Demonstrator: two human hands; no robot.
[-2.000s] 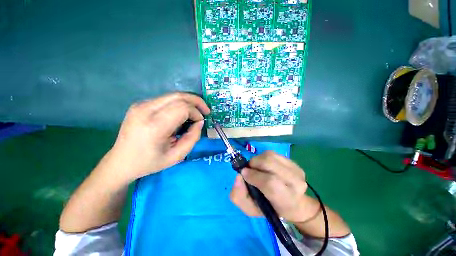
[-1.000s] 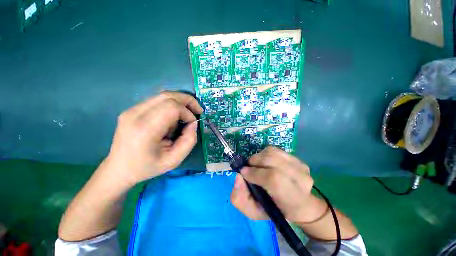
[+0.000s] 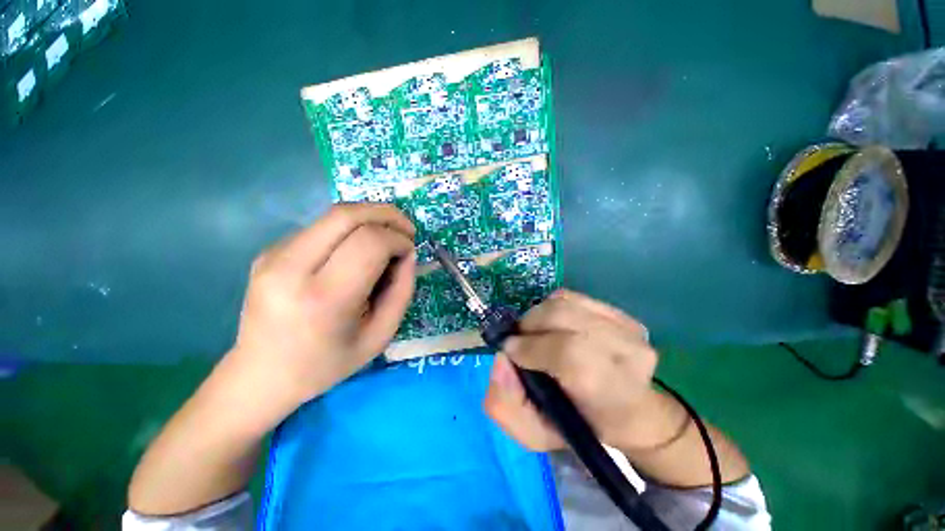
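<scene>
A green circuit board panel [image 3: 435,130] lies on a pale tan backing board [image 3: 420,71], turned slightly on the bench. My right hand [image 3: 580,379] holds a soldering iron [image 3: 544,394] like a pen. The iron's silver tip touches or hovers just above the panel's middle row. My left hand [image 3: 326,290] is over the panel's lower left part, thumb and index finger pinched close to the tip. A thin strand seems to show at the fingertips, too small to tell clearly. My left hand hides part of the panel.
A solder reel [image 3: 865,216] stands at the right, with a clear plastic bag [image 3: 893,99] above it and a cord with a green connector [image 3: 879,319] below. Cardboard [image 3: 858,10] is at the upper right. Panels with white squares [image 3: 57,50] are at the upper left. Blue cloth [image 3: 414,446] covers my lap.
The panel sits lower in view than two seconds ago and is now tilted. Both hands stay close together; the tip and left fingertips have moved from its left edge inward to the middle row.
</scene>
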